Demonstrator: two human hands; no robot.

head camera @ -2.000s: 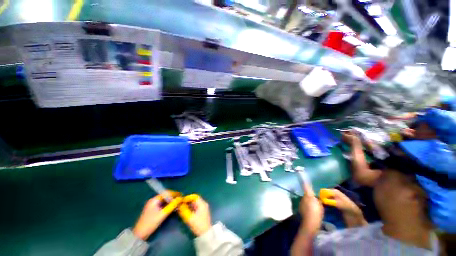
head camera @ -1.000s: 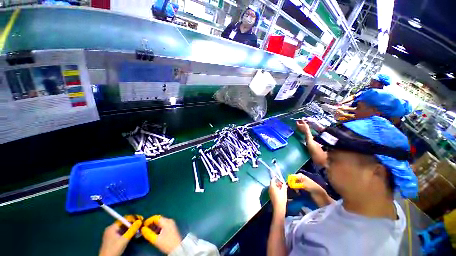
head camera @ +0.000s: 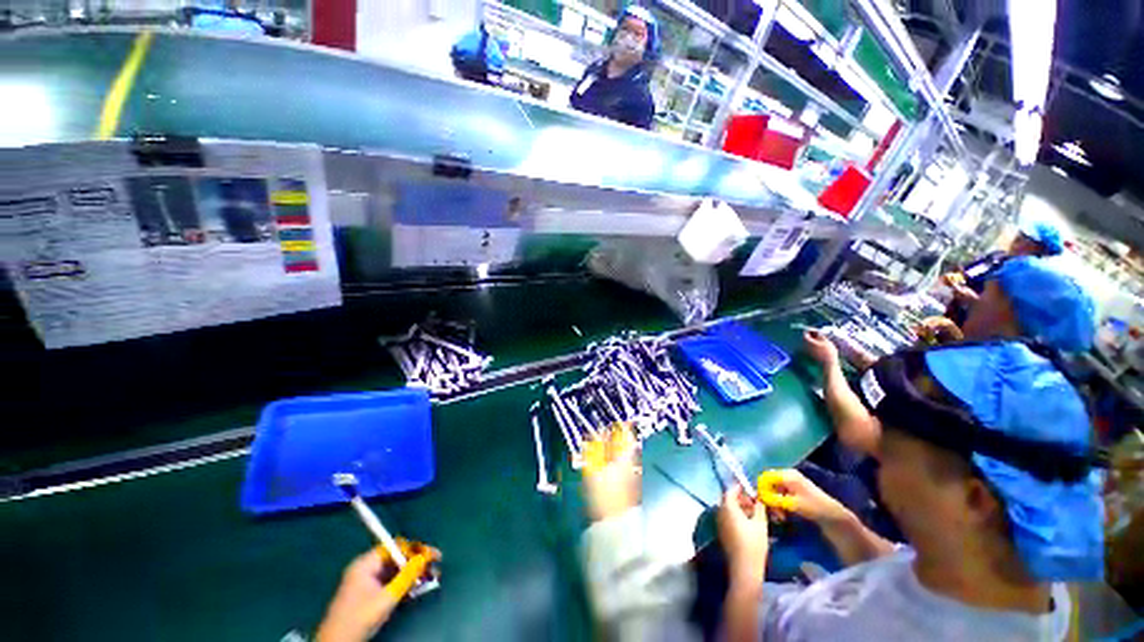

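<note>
My left hand (head camera: 374, 589), with yellow-orange finger cots, holds a slim white-silver stick-shaped unit (head camera: 376, 524). The unit slants up and left, its head end over the front edge of the blue parts tray (head camera: 341, 449). My right hand (head camera: 611, 467), somewhat blurred, reaches forward to the near side of the large pile of units (head camera: 627, 383). Its fingertips overlap the pile, and whether they hold a unit cannot be told. One unit (head camera: 541, 449) lies apart at the pile's left edge.
A small pile of units (head camera: 439, 356) lies behind the metal rail. Two blue trays (head camera: 740, 364) and a clear plastic bag (head camera: 659, 273) are at the right. A seated person (head camera: 953, 502) works close at my right. Instruction sheets (head camera: 169, 238) hang above the line.
My right hand has left the held unit and moved right and forward to the large pile. My left hand still holds the unit. The view has turned back slightly left since one second ago.
</note>
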